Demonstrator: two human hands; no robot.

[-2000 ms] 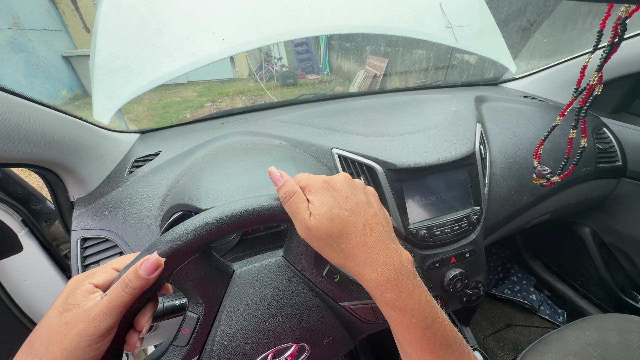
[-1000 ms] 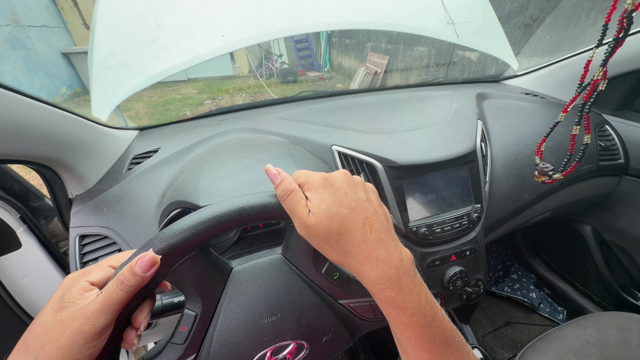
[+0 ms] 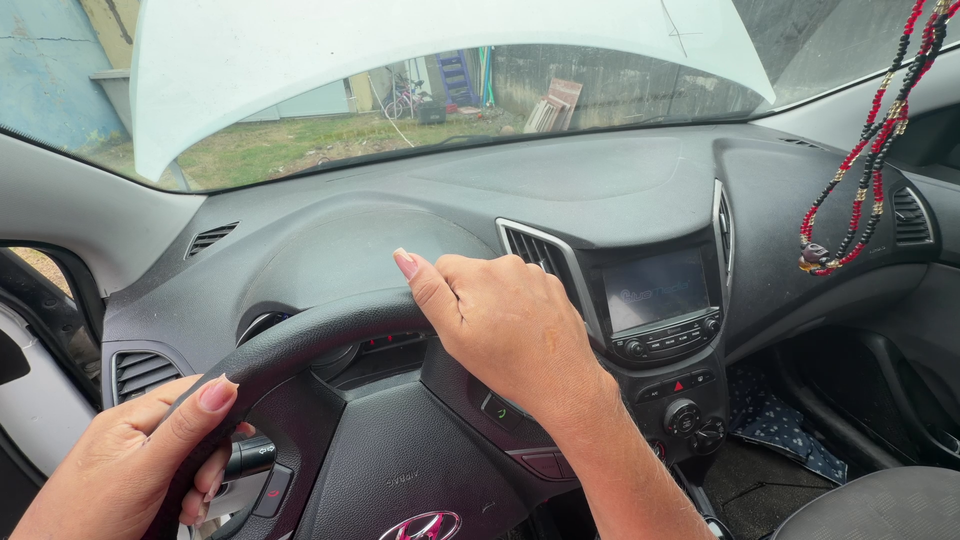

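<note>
My left hand (image 3: 142,457) grips the lower left rim of the black steering wheel (image 3: 322,330), thumb on top and fingers wrapped behind it. Right behind those fingers is the turn-signal stalk (image 3: 251,456). Over the wheel's upper right part my right hand (image 3: 510,330) is closed, its thumb pointing up and left; its fingertips are hidden. The wheel's hub carries a Hyundai emblem (image 3: 424,526). The instrument cluster (image 3: 375,356) is partly covered by the rim. To the right of my right hand, the dashboard touchscreen (image 3: 656,289) shows a dim logo.
A beaded string (image 3: 862,172) in red and black hangs at the right. Beyond the windshield stands the raised white hood (image 3: 450,37). Climate knobs (image 3: 682,417) sit below the screen, with a patterned cloth (image 3: 795,435) in the passenger footwell and a grey seat (image 3: 877,506) at the lower right.
A dim logo now shows on the touchscreen, where none was visible before. Both hands have kept their hold on the wheel.
</note>
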